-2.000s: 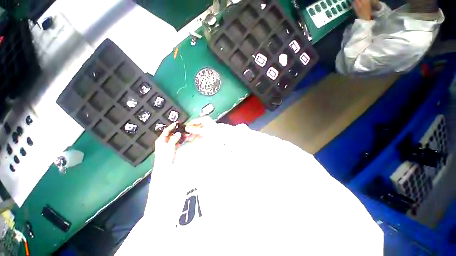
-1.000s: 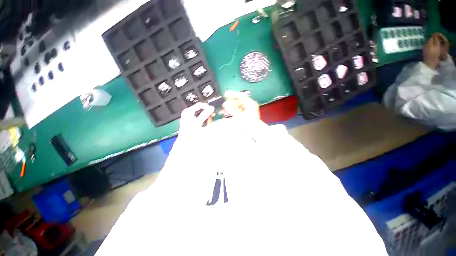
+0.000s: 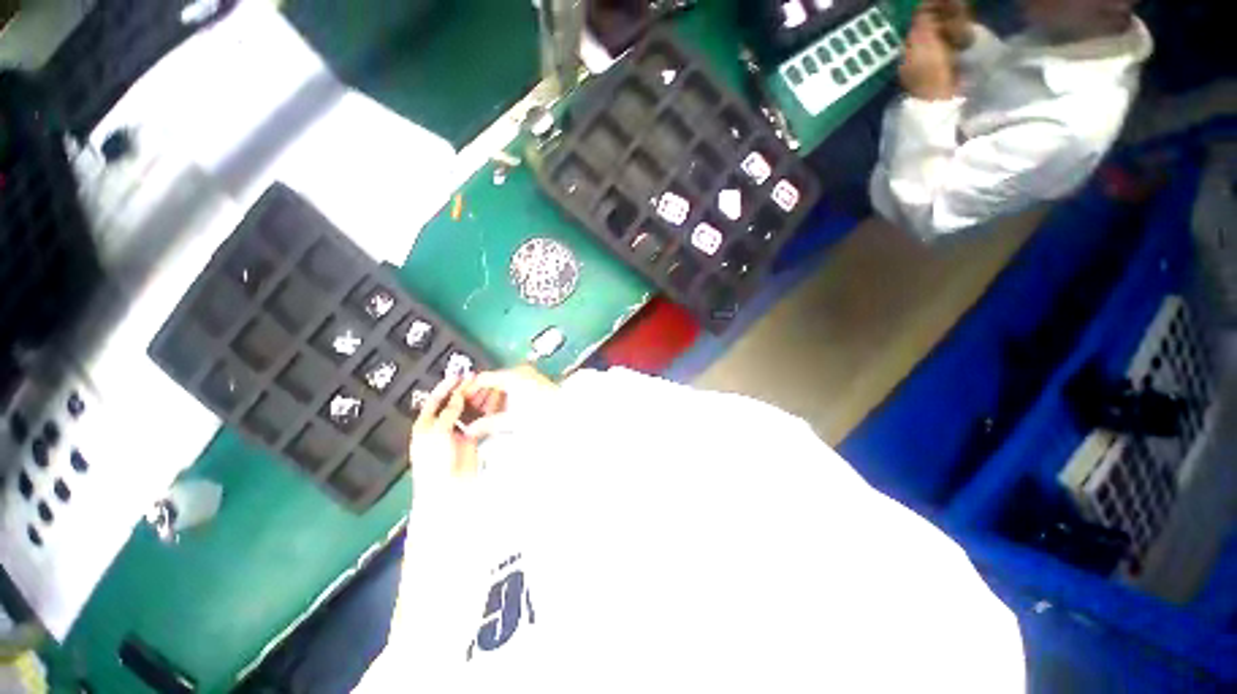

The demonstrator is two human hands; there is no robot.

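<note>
My left hand (image 3: 437, 420) and my right hand (image 3: 505, 392) are close together at the bench's front edge, fingers bent and nearly touching. Something small and dark seems to show between the fingertips, but blur hides what it is. The hands overlap the near corner of a black foam tray (image 3: 266, 332) with square pockets. Several small silvery modules (image 3: 381, 373) sit in its pockets on the side nearest my hands; other pockets are empty. A small whitish piece (image 3: 547, 340) lies on the green mat just beyond my right hand.
A speckled round dish (image 3: 544, 271) lies between this tray and a second black tray (image 3: 627, 147) holding pink-white parts. A whitish bottle (image 3: 187, 507) and dark ovals on white paper (image 3: 102, 468) are left. A coworker's sleeve (image 3: 1004, 143) is beside a slotted white plate (image 3: 841, 61).
The camera view swung and tilted, then swung back. My hands, a little apart one second ago, are now closer together. The dark part seen between them two seconds ago is less clear.
</note>
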